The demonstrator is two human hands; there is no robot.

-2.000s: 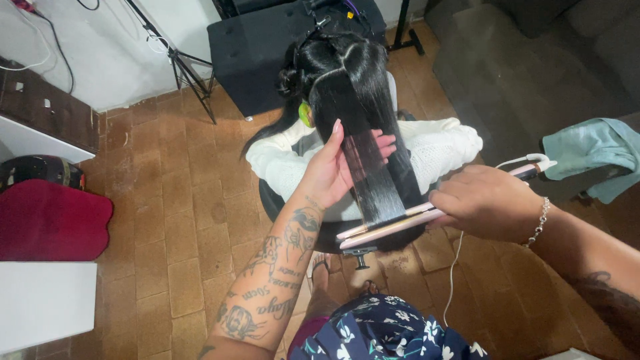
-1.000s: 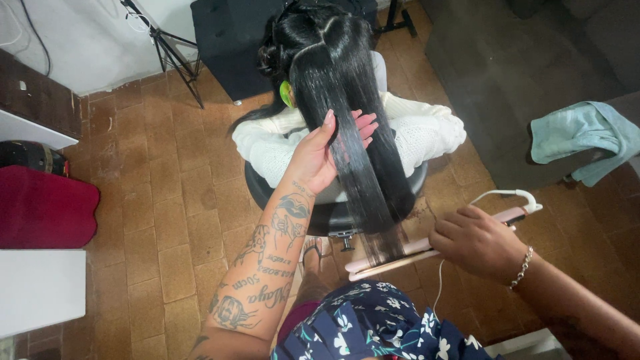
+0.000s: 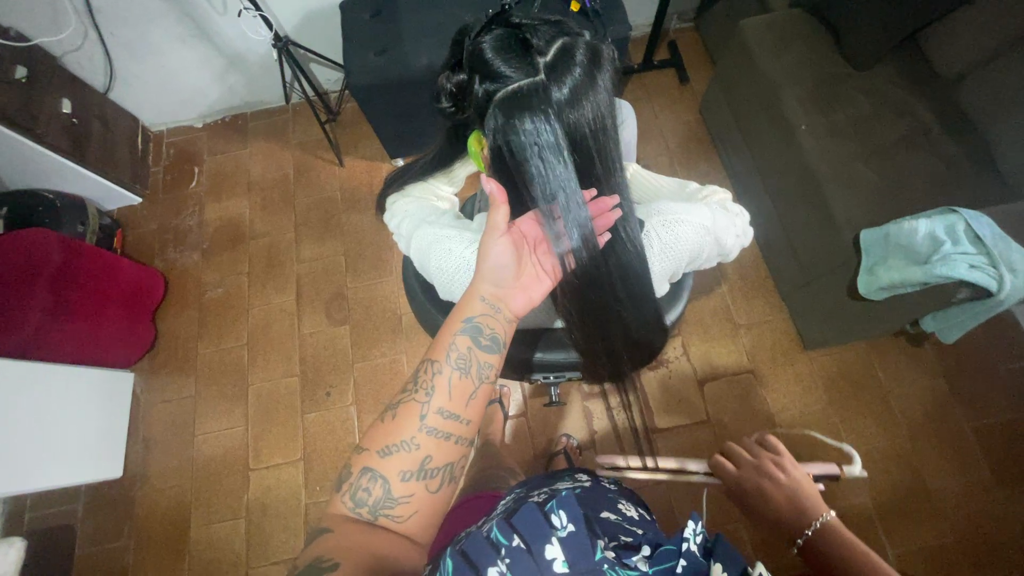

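A person with long, straight dark hair (image 3: 608,264) sits on a black salon chair (image 3: 528,352), back toward me, in a white knit top (image 3: 436,232). My left hand (image 3: 532,248) is palm up under a section of the hair, fingers apart, strands lying across the palm and fingers. My right hand (image 3: 772,476) grips a pink hair straightener (image 3: 664,468) below the hair, near my clothes. A few thin hair ends reach down to its plates. A green ear cover (image 3: 477,150) shows at the left side of the head.
Black tripod legs (image 3: 308,80) and a dark padded bench (image 3: 392,72) stand beyond the chair. A grey sofa (image 3: 784,160) with a light blue towel (image 3: 936,256) is at the right. At the left are a red cushion (image 3: 76,296) and a white cabinet (image 3: 64,428).
My right hand has drawn the straightener down and away from the head, along the section to its thin ends. My left hand remains at the hair. The view has shifted somewhat.
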